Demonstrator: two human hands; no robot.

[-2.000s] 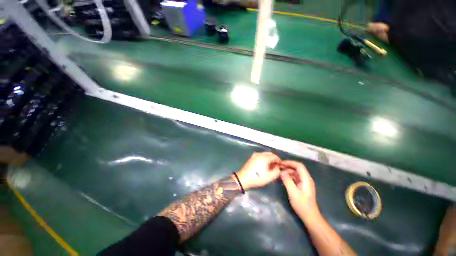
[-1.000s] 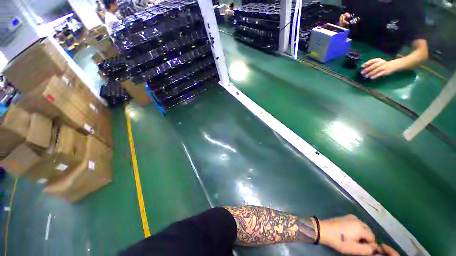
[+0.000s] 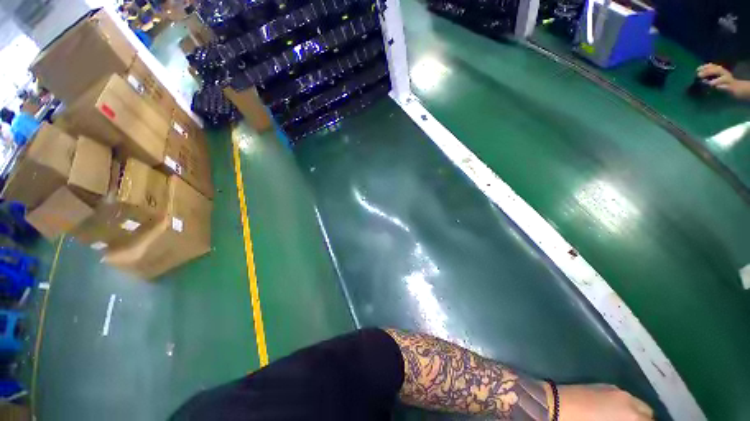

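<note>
My left hand [image 3: 607, 404] is at the bottom right, partly cut off by the lower edge. Its back and wrist with a dark band show, but its fingers are not clearly visible, so what it holds cannot be told. The tattooed forearm and black sleeve lie across the bottom over the shiny dark green bench mat [image 3: 374, 247]. My right hand is out of the picture.
A white metal strip [image 3: 510, 201] borders the mat. Tall stacks of black trays [image 3: 329, 74] stand at the bench's far end. Cardboard cartons [image 3: 156, 222] stand left. Across the green surface are a white-and-blue box [image 3: 613, 34], a black unit [image 3: 657, 71] and another person's hand.
The view has swung left toward the cartons and tray stacks. My right hand and the tape roll have gone out of the picture, and my left hand now sits at the bottom right.
</note>
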